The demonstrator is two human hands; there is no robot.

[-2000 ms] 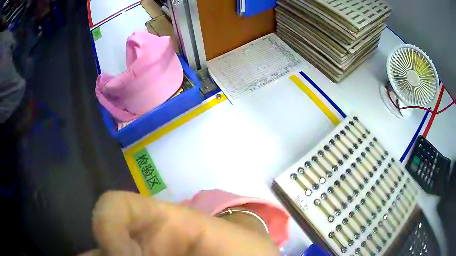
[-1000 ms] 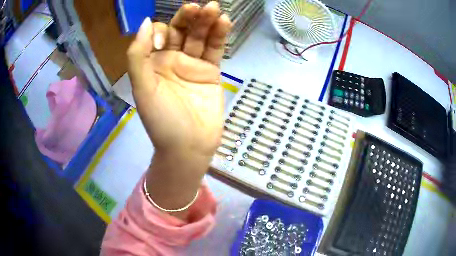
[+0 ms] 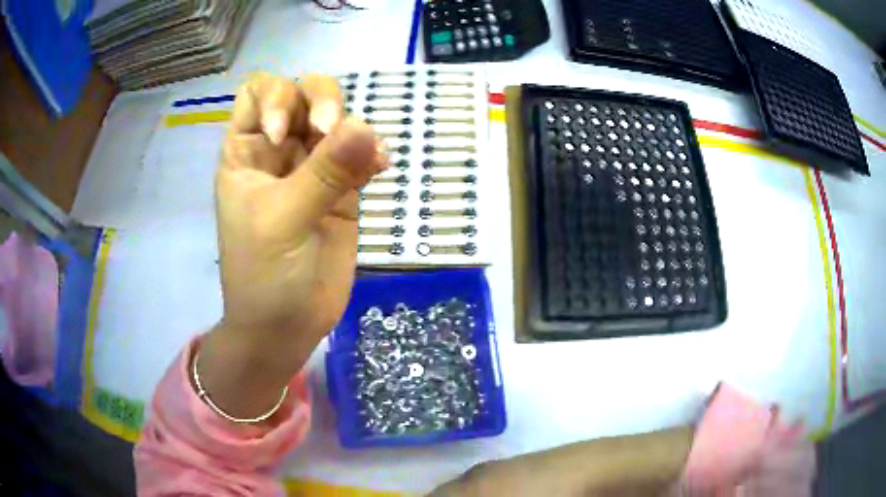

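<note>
My left hand [image 3: 287,209] is raised over the left part of the slotted board, palm side showing and fingers bent. Whether a small part is between its fingertips is unclear. The cream slotted board [image 3: 450,160] has rows of slots with dark and silver rings at their ends; my hand hides its left part. A blue bin [image 3: 494,374] full of loose silver metal rings [image 3: 418,369] sits below the board. A black pocket tray [image 3: 583,243] right of it holds silver pieces, mainly at its top and right. My right forearm crosses the bottom; its hand is cut off.
A stack of boards [image 3: 170,44] and a blue folder [image 3: 44,53] stand back left. A calculator [image 3: 481,27] lies behind the board. Black trays [image 3: 656,39] and a white pocket tray [image 3: 772,24] are back right. Pink cloth [image 3: 27,311] is at the left edge.
The view has swung right and down, bringing the bin and black tray fully into sight. My left hand's fingers are more bent than a second ago. My right forearm has come into view.
</note>
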